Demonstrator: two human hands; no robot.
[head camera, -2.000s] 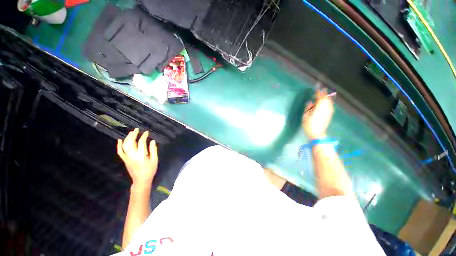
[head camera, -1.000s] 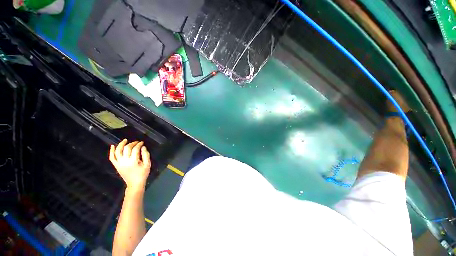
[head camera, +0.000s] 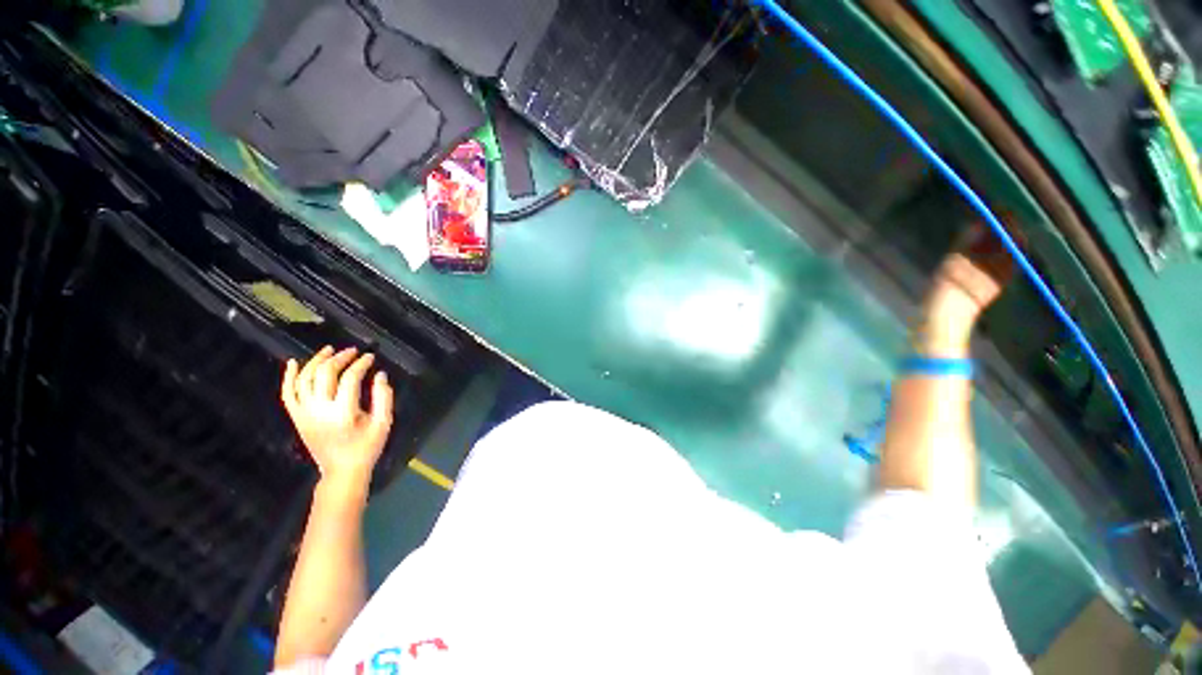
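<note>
My right hand (head camera: 966, 281), with a light-blue strap on the wrist, is over the dark recessed line channel (head camera: 844, 185). Its fingers are blurred against a dark reddish shape, and I cannot tell whether they hold anything. My left hand (head camera: 339, 406) is at the edge of the large black slotted tray (head camera: 171, 382), fingers apart and empty. A small dark board with green parts (head camera: 1070, 363) lies in the channel, beyond my right hand.
A phone (head camera: 457, 211), white tissue (head camera: 385, 227), grey foam sheets (head camera: 349, 106) and a shiny black wrapped bundle (head camera: 626, 92) lie on the green bench. A blue tube (head camera: 910, 132) runs along the channel. Green boards (head camera: 1180, 158) lie beyond it.
My right hand first went from over the bench deep into the channel, then came back partway towards me. My left hand has stayed at the tray edge. The camera view has shifted a little.
</note>
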